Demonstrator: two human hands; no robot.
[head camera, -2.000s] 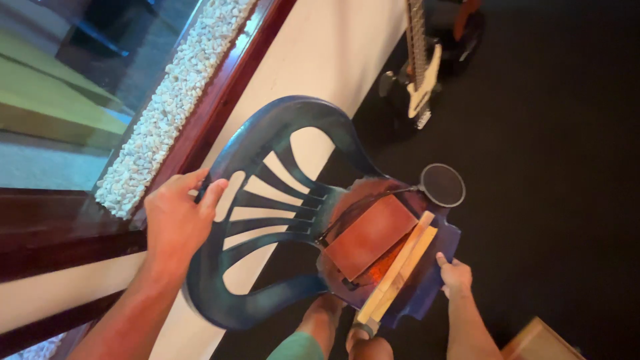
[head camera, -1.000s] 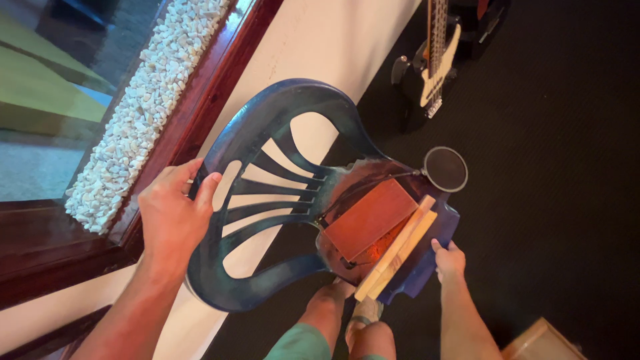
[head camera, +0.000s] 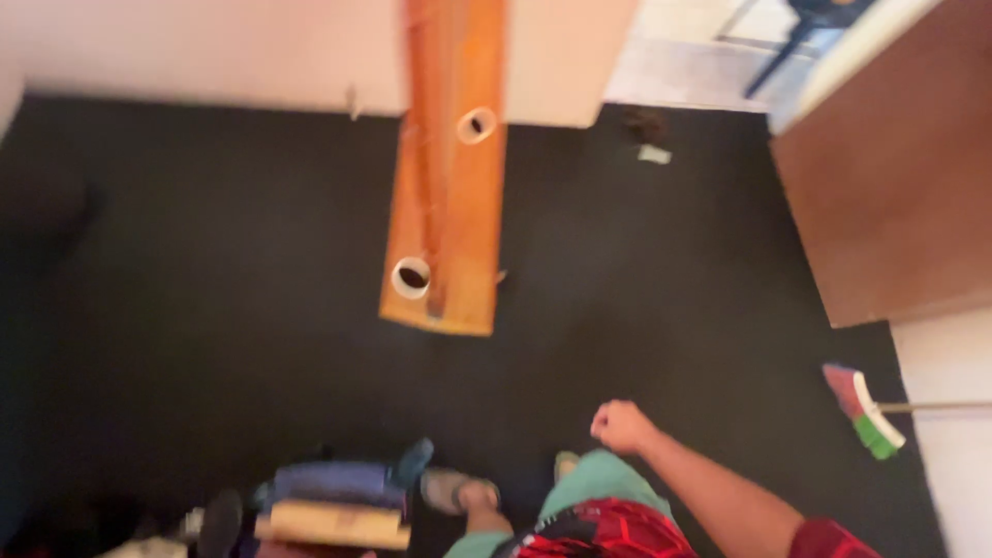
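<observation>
My right hand (head camera: 620, 425) hangs above my right thigh, with loosely curled fingers and nothing seen in it. My left hand is out of view. At the bottom left stands the blue plastic chair (head camera: 333, 482), cut off by the frame edge, bearing light wooden strips (head camera: 337, 524). Ahead, an orange-brown wooden plank (head camera: 469, 232) with two white-rimmed round holes or rings extends from the top edge over the dark floor.
A broom (head camera: 866, 411) with red, white and green bristles lies at the right. A brown door or panel (head camera: 891, 178) is at the upper right. Small debris (head camera: 653, 154) lies by the doorway. A pale wall (head camera: 209, 54) runs behind.
The view has swung far away from the window and guitar. Both hands held the chair before; my right hand is off it now, and my left hand has left the view.
</observation>
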